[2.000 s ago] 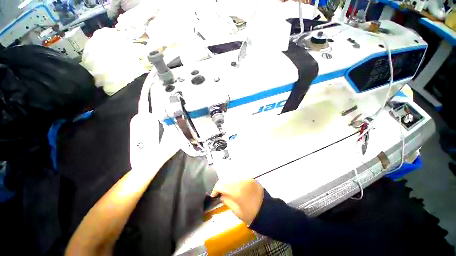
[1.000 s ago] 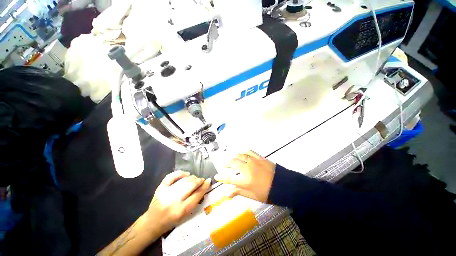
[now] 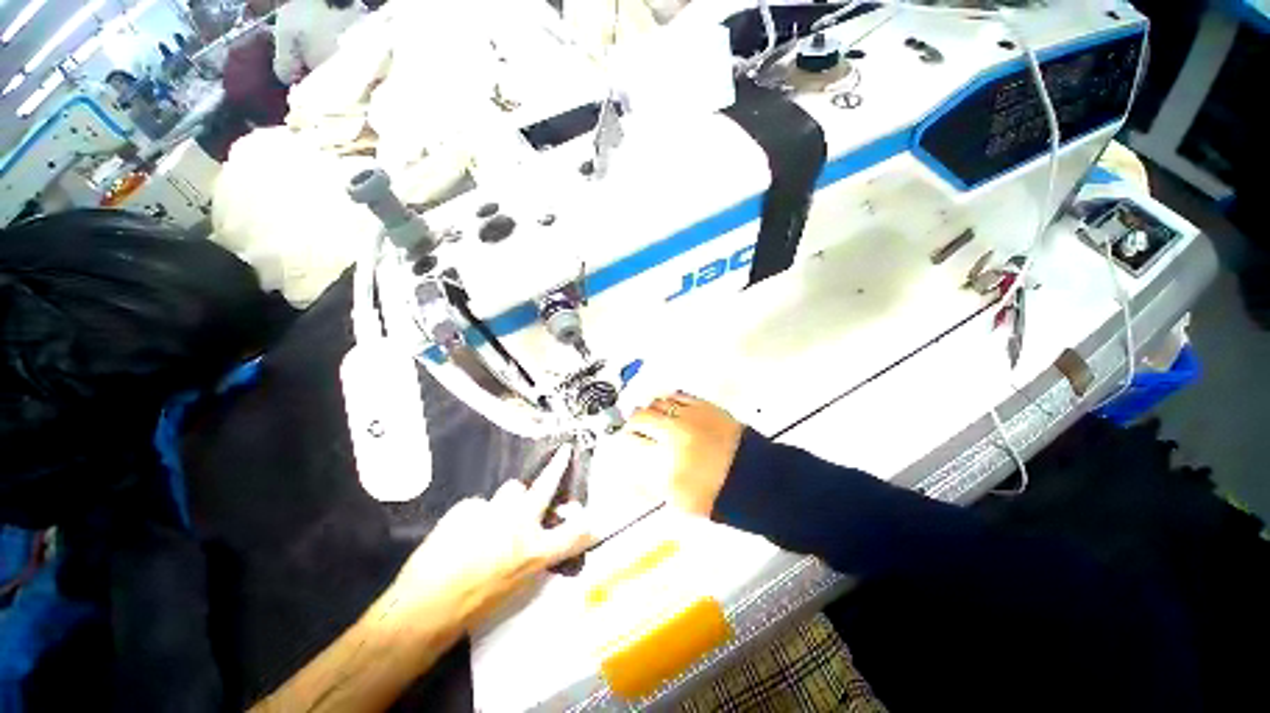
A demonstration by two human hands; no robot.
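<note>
Black fabric (image 3: 314, 432) lies left of the sewing machine (image 3: 669, 272), and a narrow part of it runs up to the presser foot and needle (image 3: 592, 404). My left hand (image 3: 481, 546) is on this narrow part just in front of the foot, index finger pointing at the foot, with dark cloth showing between and below finger and thumb. My right hand (image 3: 690, 449) is bent close to the right of the foot, palm down over the white bed; its fingertips are washed out by glare, and whether they grip cloth cannot be told.
A white lamp (image 3: 386, 425) hangs left of the needle. Red-handled snips (image 3: 1010, 314) lie on the bed at right. Orange tape (image 3: 666, 648) is on the front edge. A black bag (image 3: 119, 334) bulges at left, cream fabric (image 3: 265, 209) lies behind, and a dark cloth pile (image 3: 1114, 488) sits at right.
My left hand has come from the machine head down to the cloth before the foot, its index finger now extended. My right hand has moved up from the front edge to beside the foot.
</note>
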